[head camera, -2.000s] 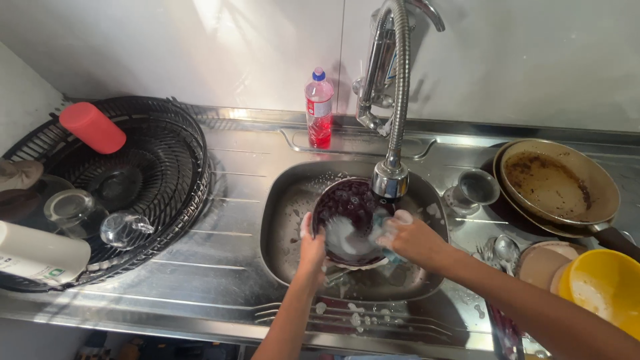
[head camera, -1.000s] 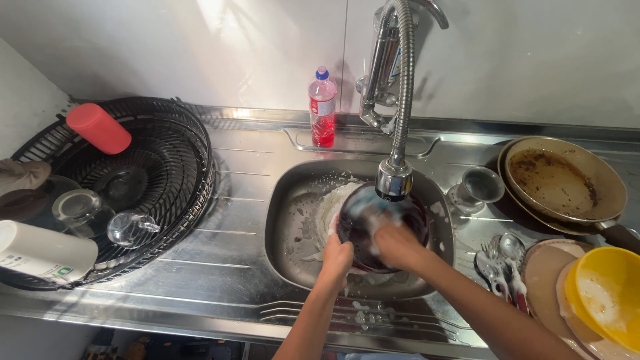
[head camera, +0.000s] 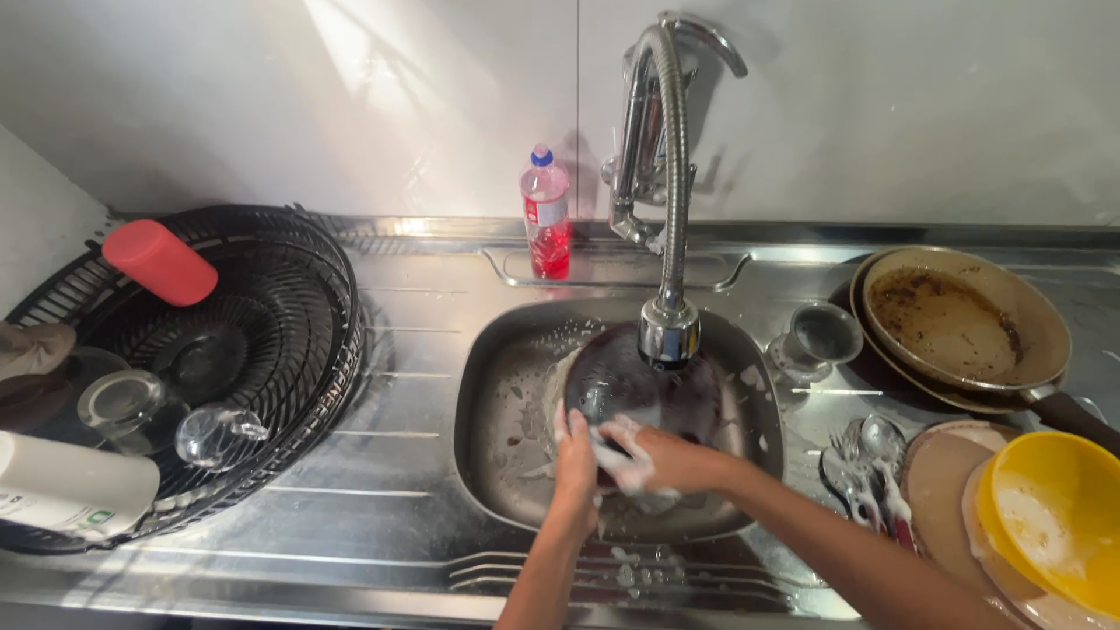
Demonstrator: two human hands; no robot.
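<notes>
A dark, wet round dish (head camera: pixel 647 376), perhaps a plate or lid, is tilted in the stainless steel sink basin (head camera: pixel 499 437) beneath the faucet's spray head (head camera: pixel 668 332). My left hand (head camera: pixel 577 459) grips its near left edge, fingers pointing up. Foam covers the fingers of my right hand (head camera: pixel 643 455), which lie against the dish's near part, close to the left hand. Whether a sponge is under the right fingers cannot be told. Suds lie beneath the dish and on the basin floor.
At the left, a black plastic dish rack (head camera: pixel 341 350) holds a red cup (head camera: pixel 160 262), glassware and a white container (head camera: pixel 74 486). A bottle of red liquid (head camera: pixel 547 219) stands behind the sink. To the right are a metal cup (head camera: pixel 818 341), frying pans (head camera: pixel 962 315), cutlery (head camera: pixel 866 464), plates and a yellow bowl (head camera: pixel 1059 525).
The right hand has come back from the dish's middle toward its near edge, beside the left hand. Two seconds ago the dish's inside faced up with foam in it; now a smooth dark face shows.
</notes>
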